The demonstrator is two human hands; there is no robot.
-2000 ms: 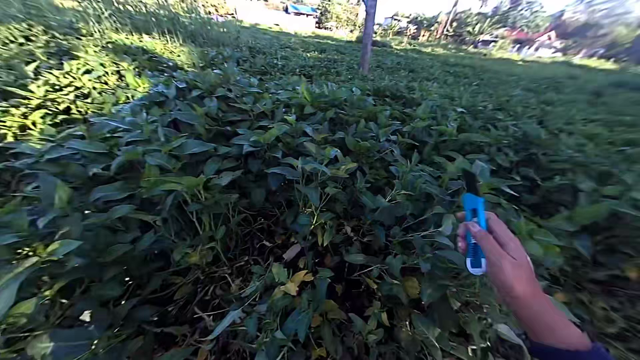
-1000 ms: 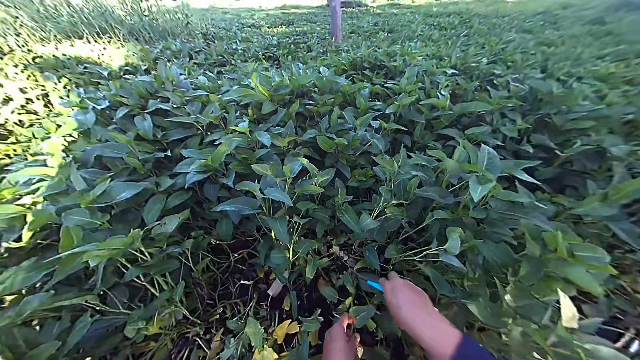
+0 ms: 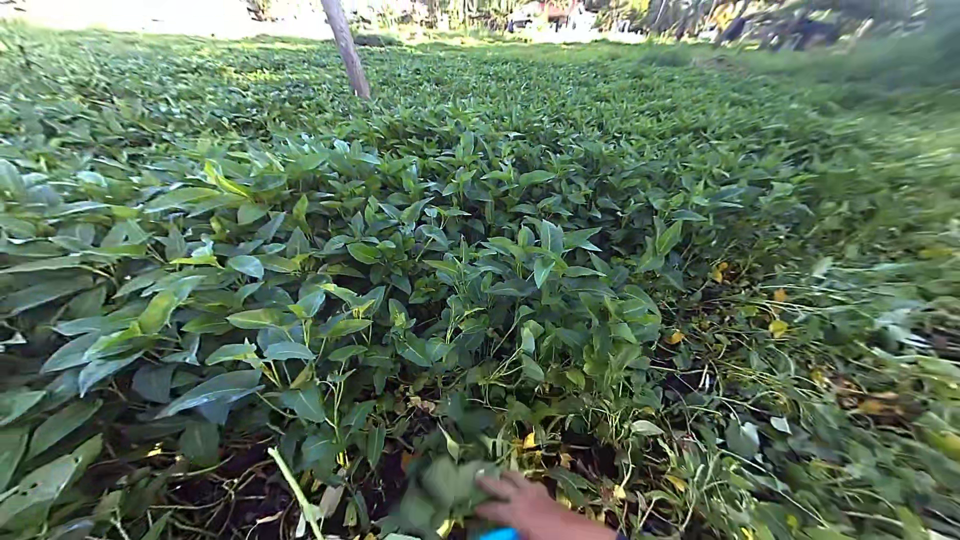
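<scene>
At the bottom edge, right of centre, my right hand (image 3: pixel 525 506) reaches in from the lower right with its fingers pointing left. A strip of the blue utility knife (image 3: pixel 499 534) shows just under the fingers; the frame edge cuts off the rest, and its blade is not visible. Against the fingertips is a blurred bunch of green leaves (image 3: pixel 442 487). A pale cut-looking stem (image 3: pixel 296 487) leans among the plants to the left. My left hand is out of view.
Dense, knee-high-looking leafy green plants (image 3: pixel 465 285) spread ahead and left. To the right lie low, tangled stems (image 3: pixel 720 442) with yellow leaves (image 3: pixel 778 328). A thin tree trunk (image 3: pixel 346 49) stands farther back, with trees and a building beyond.
My left hand, low in view one second ago, has left the frame. The blue knife, raised at the right two seconds ago, is low among the plants. The view has shifted.
</scene>
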